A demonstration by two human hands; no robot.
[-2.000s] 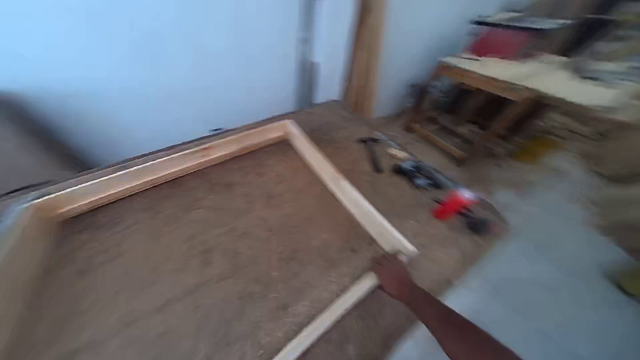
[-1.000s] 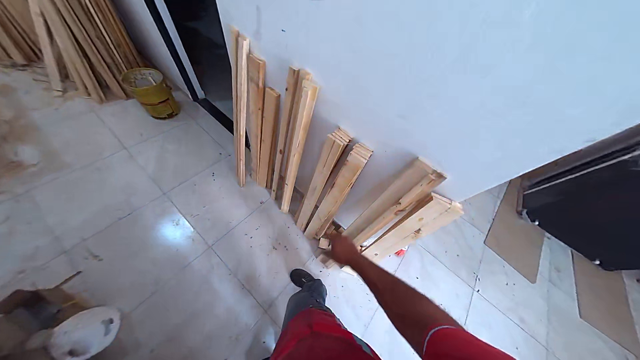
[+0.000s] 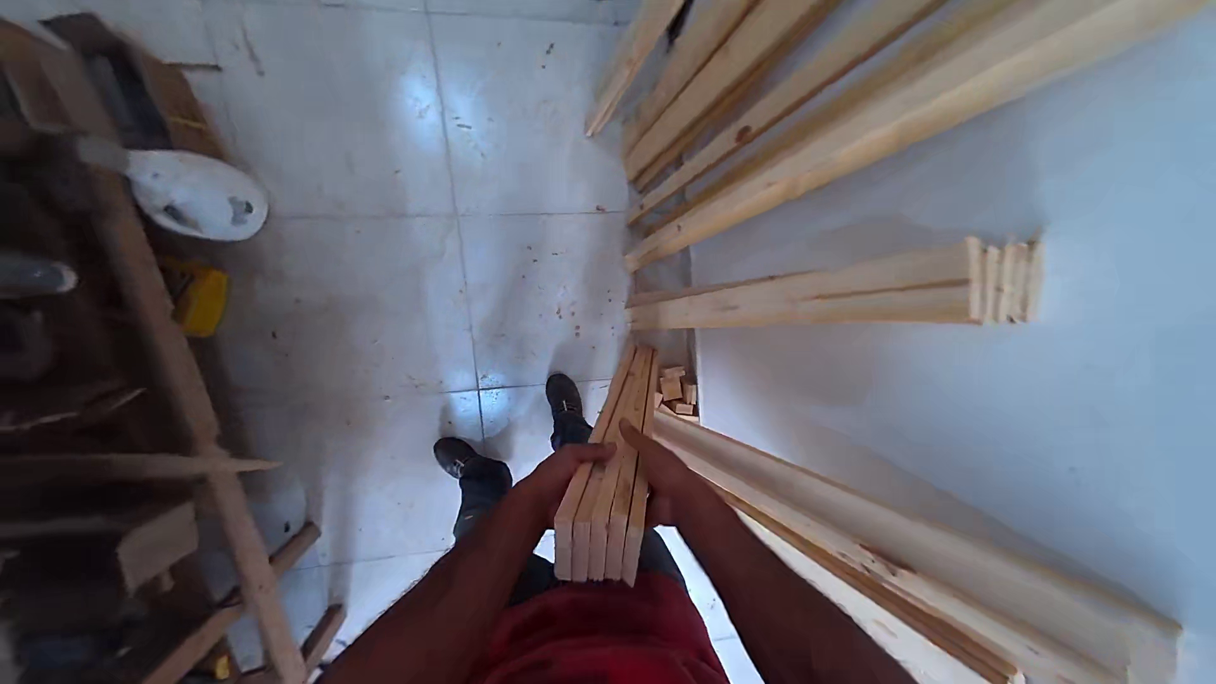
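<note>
A bundle of several narrow wooden boards stands tilted in front of my body, its near ends facing up toward me and its far ends low by the wall's foot. My left hand grips its left side, thumb over the top. On the other side my right hand clasps the bundle, thumb along the upper edges. The fingers of both hands are partly hidden. Just right of the bundle's far end lie small wood blocks on the floor.
Another stack of boards leans on the white wall. Long planks lean beyond it, and more boards lean at lower right. Along the left are a wooden frame, a white plastic piece and a yellow object on the tiled floor.
One second ago one hand reached down to boards leaning on the wall; now both hands hold a bundle. The view has swung from the workbench to the wall and floor.
</note>
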